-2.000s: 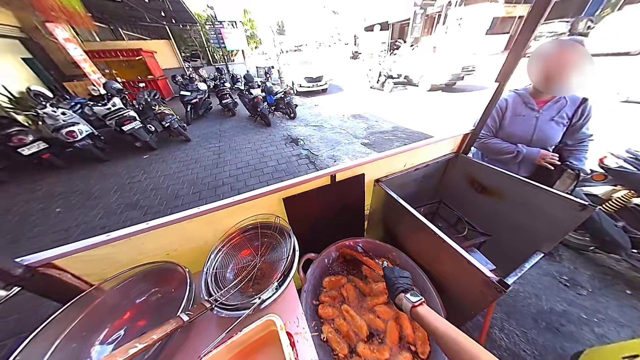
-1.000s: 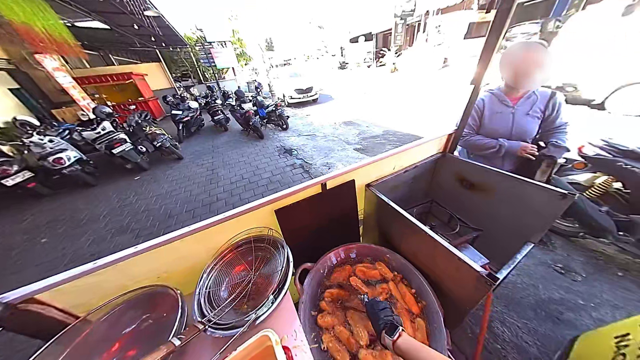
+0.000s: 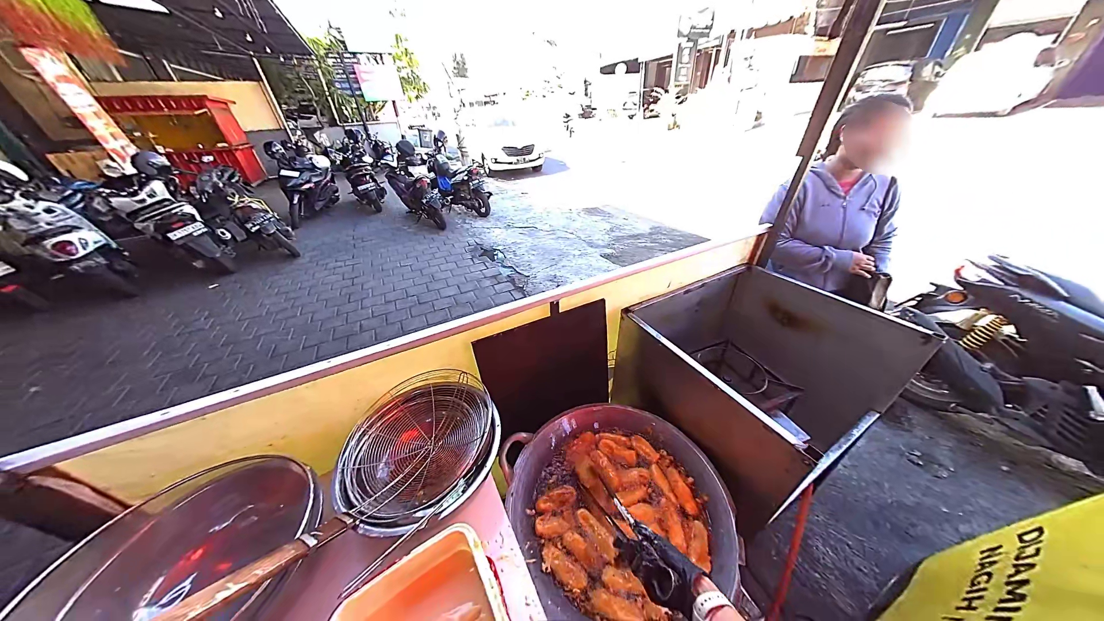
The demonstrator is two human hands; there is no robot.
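My right hand, in a black glove with a light band at the wrist, is low over the right part of a large round metal pan. Narrow dark tips reach from it among long orange-brown fried pieces; whether these are fingers or a tool I cannot tell. Dark liquid shows between the pieces. My left hand is out of view. Left of the pan, a round wire strainer with a wooden handle lies over a metal bowl. An orange plastic tub stands near the pan.
A deep metal burner box adjoins the pan on the right. A glass-like round lid or bowl lies at left. Behind the yellow stall wall are parked motorcycles. A person in a lilac hooded jacket stands beyond the box.
My right hand has moved from the far part of the pan towards its near side. The person beyond the box has turned their head. The view has shifted somewhat.
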